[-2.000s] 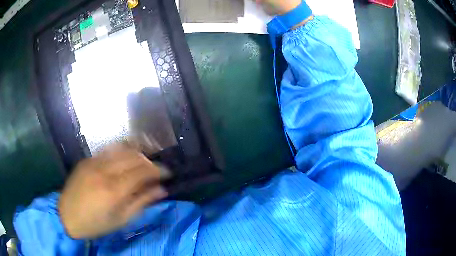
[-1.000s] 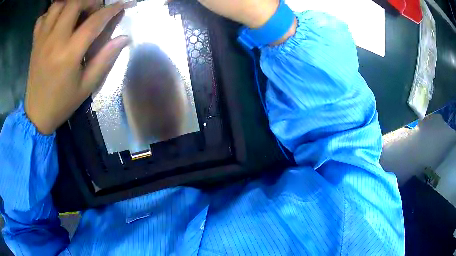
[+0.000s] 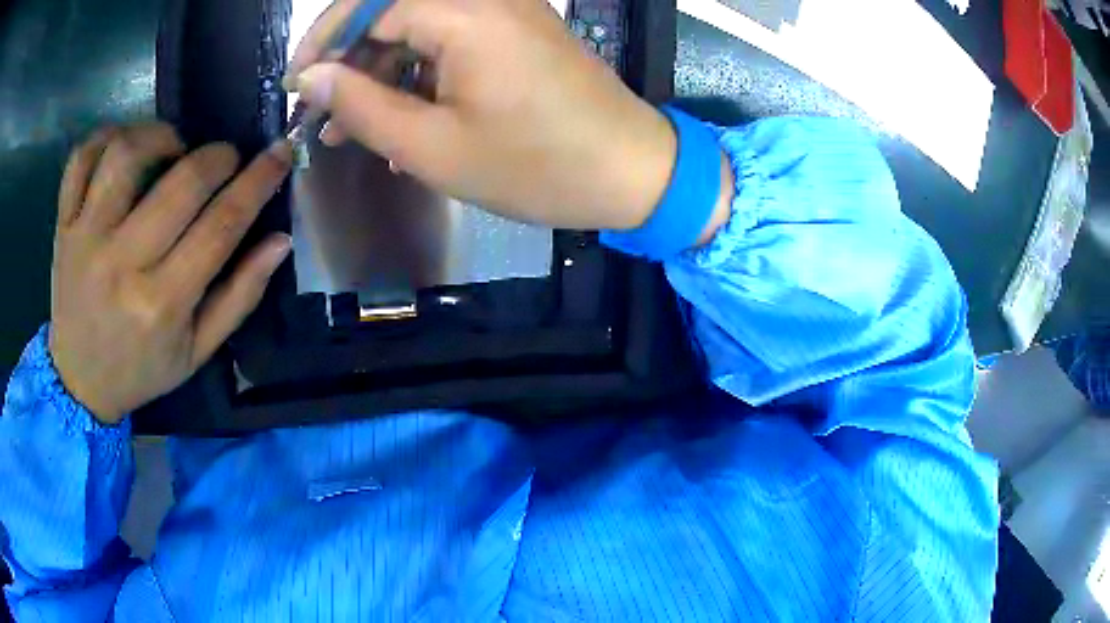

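An opened tablet (image 3: 487,319) lies in a thick black frame (image 3: 487,392) in front of me. A large shiny silver rectangle (image 3: 505,250) fills its middle, with a small gold strip (image 3: 387,313) below. My right hand (image 3: 505,116), with a blue wrist strap, holds a thin dark-blue tool (image 3: 362,24) over the silver area's left edge. The tool's tip is beside a small pale piece (image 3: 300,152). My left hand (image 3: 152,262) rests on the frame's left side, its index fingertip by that piece. The left hand holds nothing visible. The tablet's far end is out of view.
A white backing sheet (image 3: 901,104) lies right of the frame, partly cut off at the top. A red box (image 3: 1037,67) and a long translucent strip (image 3: 1049,231) lie at the far right. The dark-green bench mat (image 3: 840,112) runs beneath them.
My right hand has moved down from the top edge to the silver area's left edge, and the tool now shows. My left hand has shifted lower. The tablet and frame appear further right and higher.
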